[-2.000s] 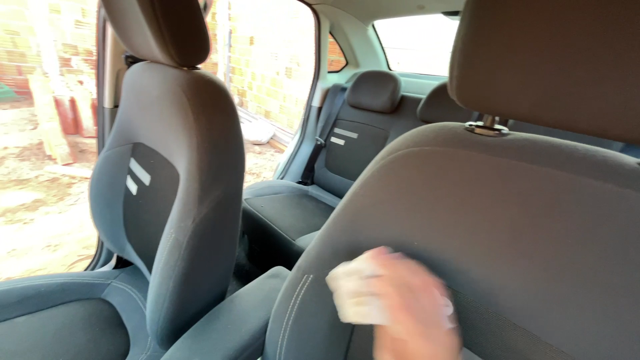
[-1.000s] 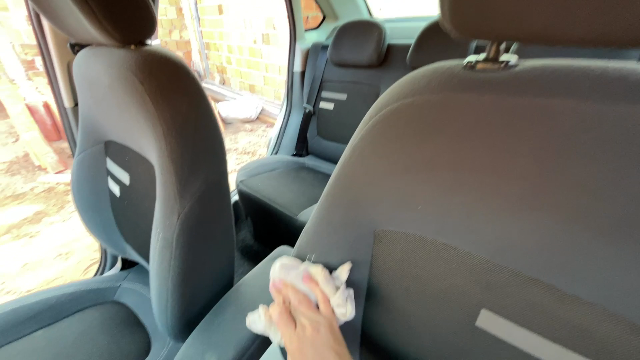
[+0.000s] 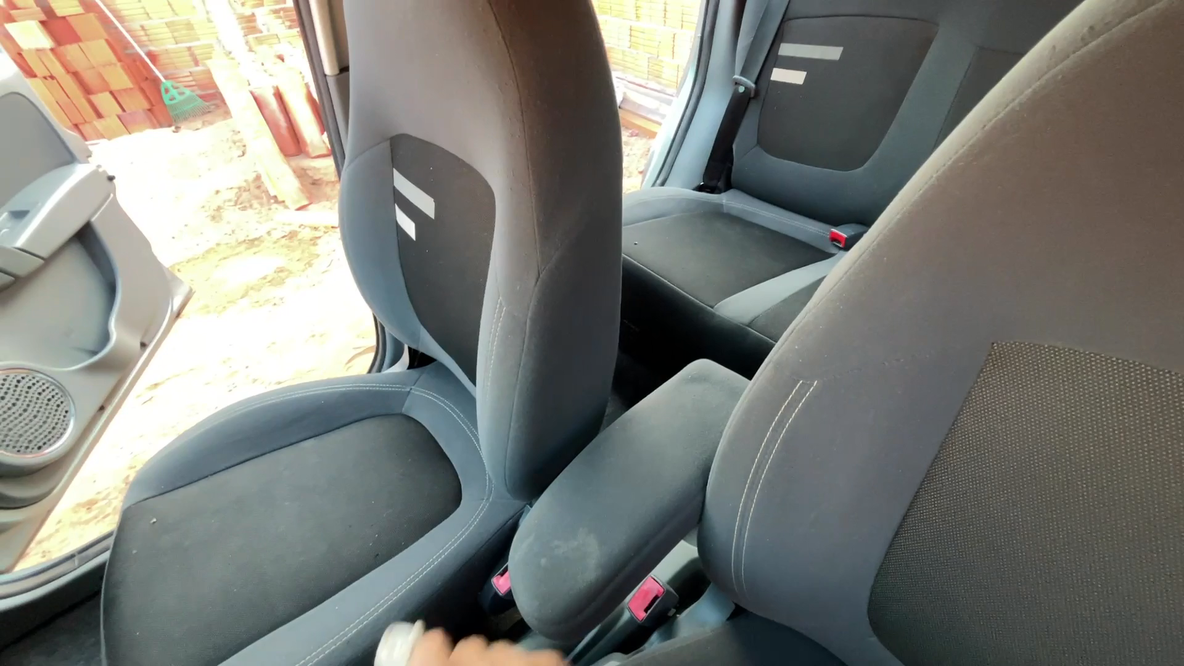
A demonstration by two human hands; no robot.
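Note:
At the bottom edge, my right hand (image 3: 486, 650) shows only as a blurred row of curled fingers, and the rest is cut off. A small white rounded object (image 3: 400, 642) sticks out at its left side, held in the fingers; what it is cannot be told. Just above the hand is the padded fabric armrest (image 3: 610, 499), which has a pale smudge near its front end. Left of the hand lies the front seat cushion (image 3: 296, 509). The nearer seat's backrest (image 3: 832, 370) rises at the right. My left hand is out of view.
Red seat-belt buckles (image 3: 647, 599) sit beside the armrest. Another front backrest (image 3: 564, 231) stands upright, with the rear seat (image 3: 731, 250) behind. At the left, an open car door (image 3: 83, 351) with a speaker grille borders sandy ground, stacked bricks (image 3: 92, 74) and a green rake (image 3: 182, 99).
My right hand has left the nearer backrest and armrest, where it held a white cloth, and is now low at the bottom edge. The view has turned down and to the left.

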